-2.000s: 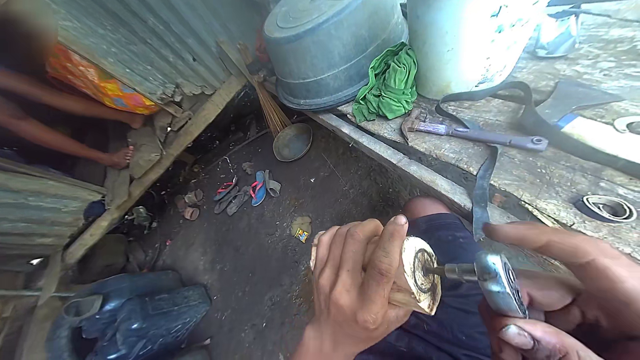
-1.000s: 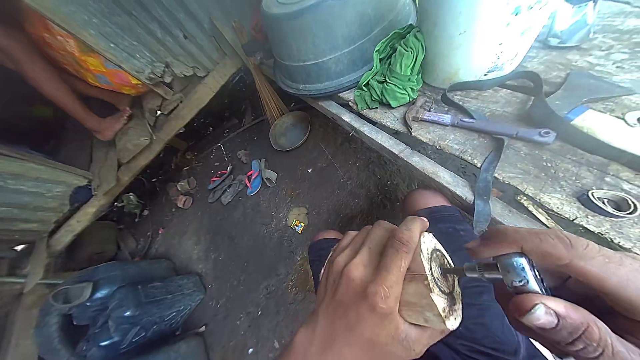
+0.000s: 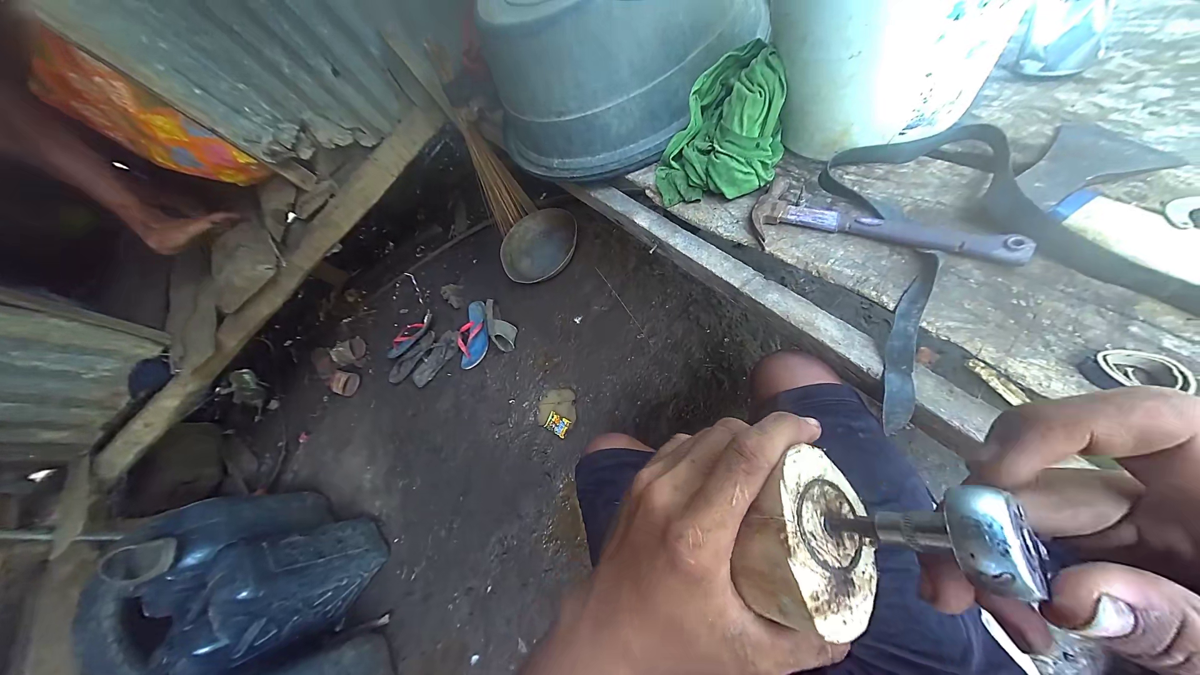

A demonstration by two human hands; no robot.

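Observation:
My left hand (image 3: 703,553) is wrapped around a pale wooden block (image 3: 778,562) held above my lap. Its cut end faces right and bears a dark ring with a hole in the middle. A metal shaft (image 3: 905,530) enters that hole, joined to the chromed head of a ratchet wrench (image 3: 994,542). My right hand (image 3: 1116,516) has its thumb and fingers around the ratchet head; part of the tool is hidden by the hand and the frame edge. The shaft's tip is out of sight inside the wood.
On the wooden platform lie a claw hammer (image 3: 900,230), a dark strap (image 3: 909,347), an axe head (image 3: 1087,164) and a green cloth (image 3: 727,127) against a large tub (image 3: 619,84). Sandals (image 3: 474,336) and a plastic jug (image 3: 253,572) are on the ground. Another person's foot (image 3: 183,230) shows at left.
The right hand's fingers have shifted around the ratchet head, which is turned differently from before. The left hand still holds the block, and the shaft is still in the hole.

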